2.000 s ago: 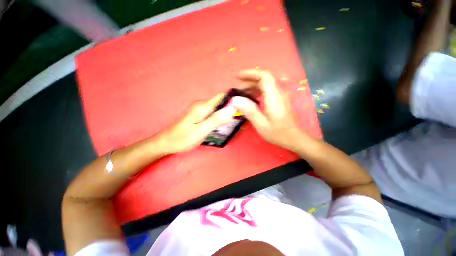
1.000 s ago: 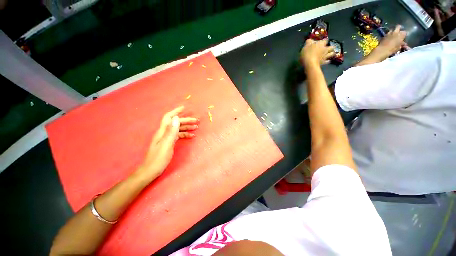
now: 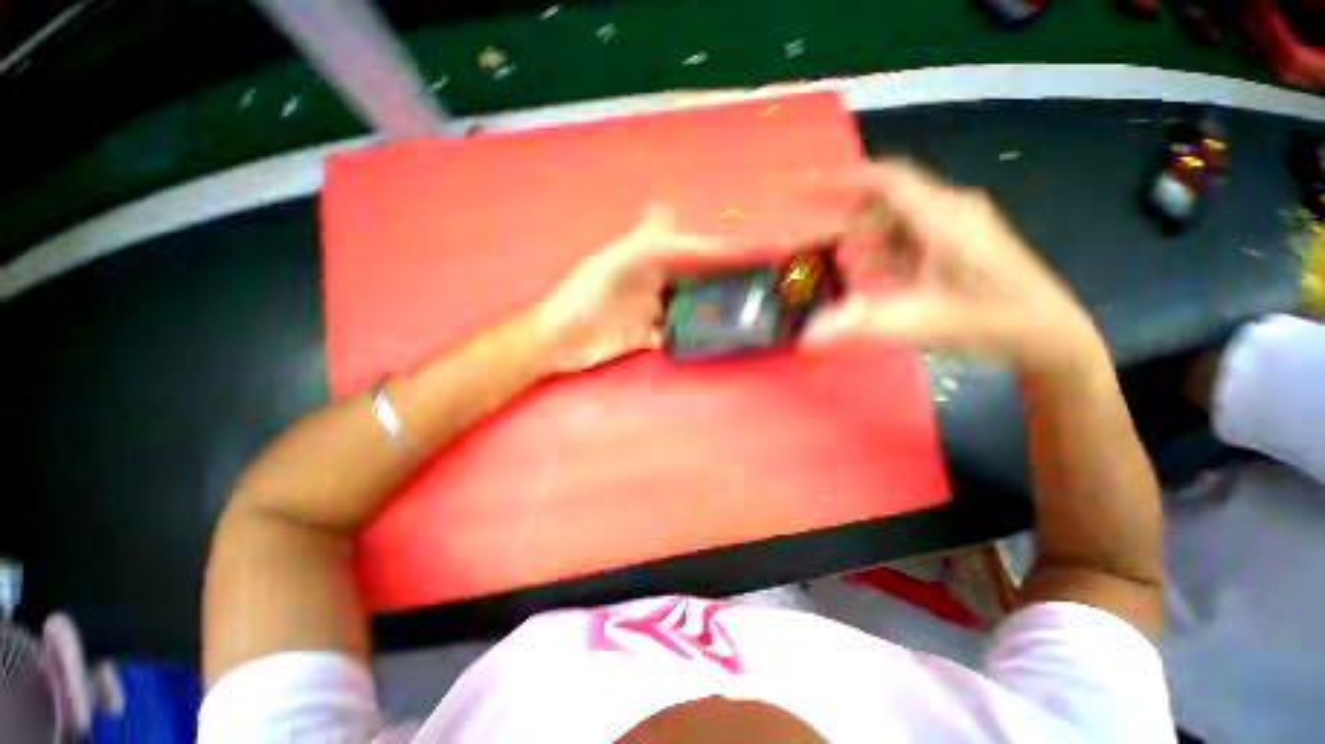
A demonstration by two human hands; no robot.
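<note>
A half-assembled phone unit is held roughly level above the red work mat. Its black frame surrounds a green and silver-white area on the left, with a gold-yellow part at its right end. My left hand grips the unit's left end. My right hand is blurred and holds the right end between thumb and fingers. Whether a small piece is in the right fingertips cannot be told.
The green conveyor belt with pale scraps runs behind a white edge. Another phone unit lies on the dark bench at right, near yellow scraps. A neighbour's white sleeve is at far right. A blue basket is at lower left.
A second ago my right hand was reaching to units on the bench at right and my left was empty over the mat. Now both hands hold a unit above the mat.
</note>
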